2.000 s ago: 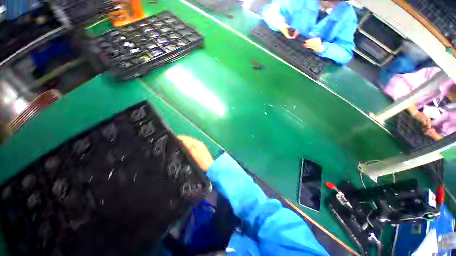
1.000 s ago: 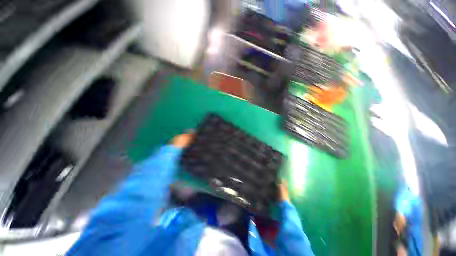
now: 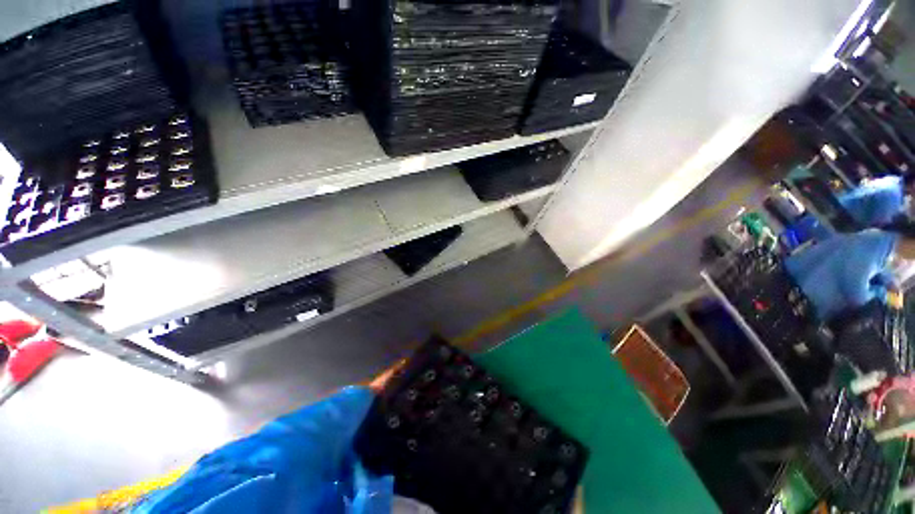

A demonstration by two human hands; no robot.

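Note:
A black blister tray (image 3: 472, 432) is held low in front of me, partly over the green bench corner. Small round parts show in several of its pockets. My left hand (image 3: 389, 375) grips the tray's left edge; only a bit of the fingers shows past the blue sleeve. My right hand is at most a sliver at the tray's lower right edge, by the bottom of the picture, and its grip cannot be made out.
A grey-white rack (image 3: 291, 196) on the left holds tall tray stacks (image 3: 462, 70) and a tray with silvery parts (image 3: 130, 176). A white pillar (image 3: 692, 110) stands beside it. The green bench (image 3: 602, 402) is at right, with an orange-brown stool (image 3: 652, 371) and workers in blue beyond.
The view has swung left from the bench to the rack. The tray is still held in front of me, now near the bench corner. The right hand has dropped almost out of the picture.

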